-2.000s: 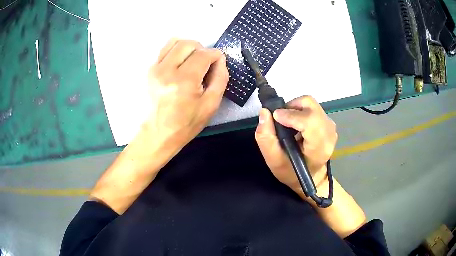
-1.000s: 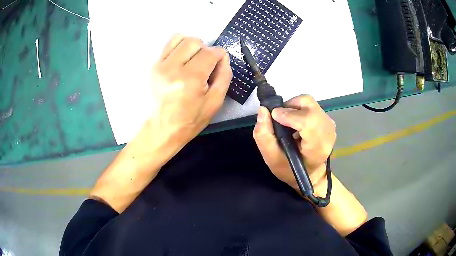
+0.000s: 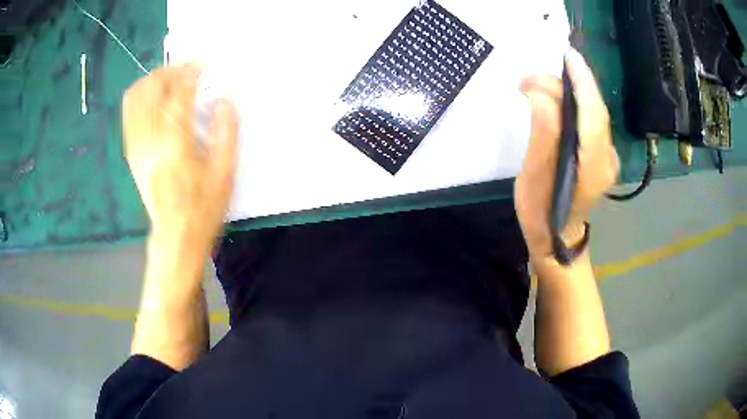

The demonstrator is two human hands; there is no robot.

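Note:
A black circuit board point(image 3: 414, 82) lies tilted on the white work sheet point(image 3: 287, 155), its face with rows of silvery dots up and a bright glare near its lower part. My left hand point(image 3: 182, 147) is blurred over the sheet's left edge, away from the board; I cannot tell whether its fingers hold anything. My right hand point(image 3: 565, 155) is at the sheet's right edge, closed around the black handle of the soldering iron point(image 3: 565, 164). The iron's tip cannot be made out. Neither hand touches the board.
A black iron station point(image 3: 655, 74) with brass-coloured fittings and a cable stands at the right on the green mat point(image 3: 49, 180). A short whitish strip point(image 3: 83, 83) and a thin silvery strand point(image 3: 115, 39) lie on the mat at the left.
My left hand has moved left, off the board. My right hand has moved right and up with the iron, away from the board. More of the board's lower left corner now shows.

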